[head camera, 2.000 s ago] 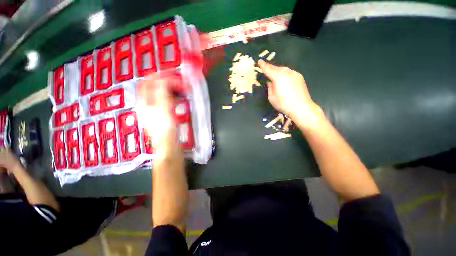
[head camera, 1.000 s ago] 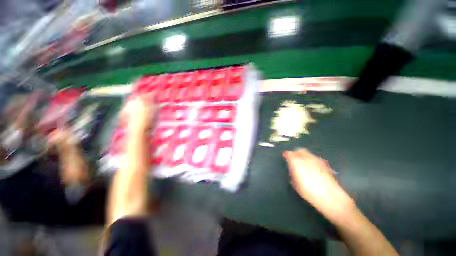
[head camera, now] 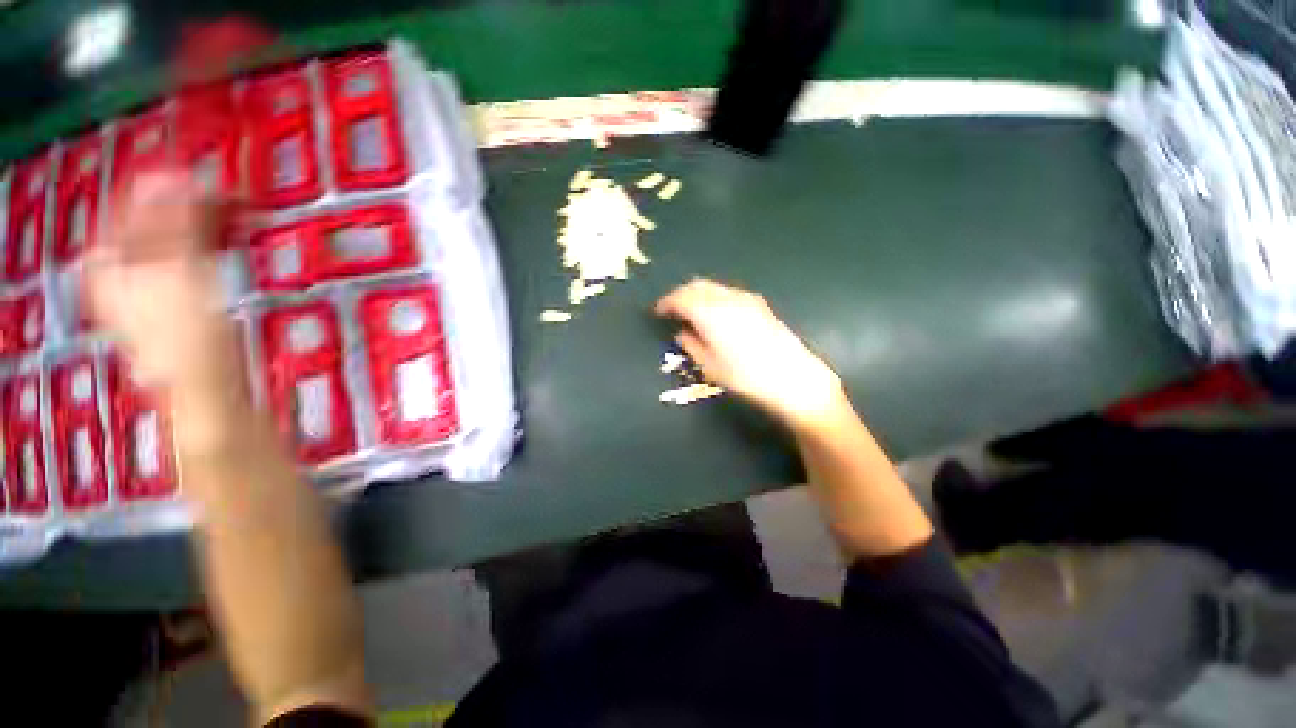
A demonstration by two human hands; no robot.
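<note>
My left hand (head camera: 159,277) is blurred over the tray of red housings. A blurred red shape (head camera: 223,54), probably a housing, rises past the tray's far edge beyond its fingers; whether the hand grips it is unclear. The translucent tray (head camera: 486,334) holds red housings (head camera: 408,367) in rows. My right hand (head camera: 746,346) is low over the dark green bench, fingers bent down by a few pale strips (head camera: 692,394) and small dark bits. Its fingertips are partly hidden. A heap of pale strips (head camera: 600,232) lies between the tray and my right hand, farther from me.
A black device end (head camera: 775,71) hangs over the pale edge strip (head camera: 924,98). A stack of translucent plastic trays (head camera: 1229,185) stands at the far right. Below it are a red object (head camera: 1187,394) and a dark shape beside the bench.
The view swung left and then back right, bringing the plastic stack into the picture. My right hand moved from the heap to the separate strips nearer me. My left hand is still over the tray.
</note>
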